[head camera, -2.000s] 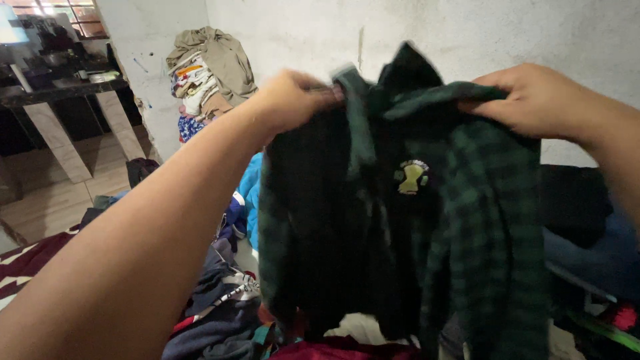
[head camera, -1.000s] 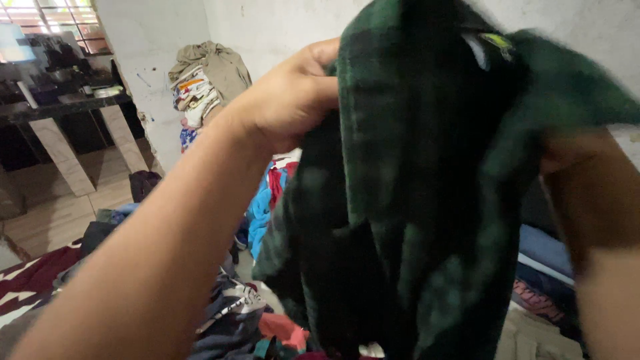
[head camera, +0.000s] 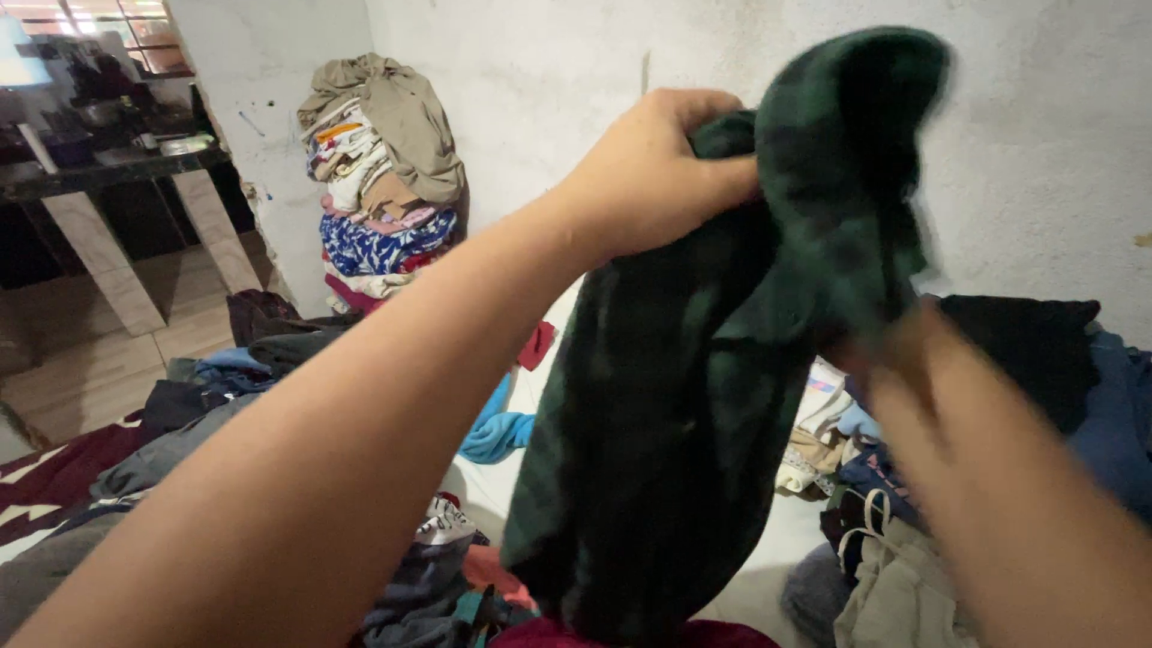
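A dark green and black checked garment (head camera: 684, 405) hangs folded lengthwise in front of me. My left hand (head camera: 675, 171) grips it near the top, thumb and fingers closed around the cloth. Its upper part stands up above my hands and curls over to the right. My right hand (head camera: 864, 346) is at the garment's right side, lower than the left, blurred and mostly hidden by the fabric; its grip cannot be made out. Below the garment's hem lies a dark red cloth (head camera: 630, 634).
A tall stack of folded clothes (head camera: 387, 238) leans against the white wall. Loose clothes (head camera: 207, 423) spread at the left. Folded dark clothes (head camera: 1017, 351) and beige drawstring trousers (head camera: 900, 576) lie at the right. A dark counter (head camera: 108, 175) stands far left.
The checked garment was spread between both hands with its chest emblem showing; now it is folded narrow and the emblem is out of sight. My right hand has moved lower and inward.
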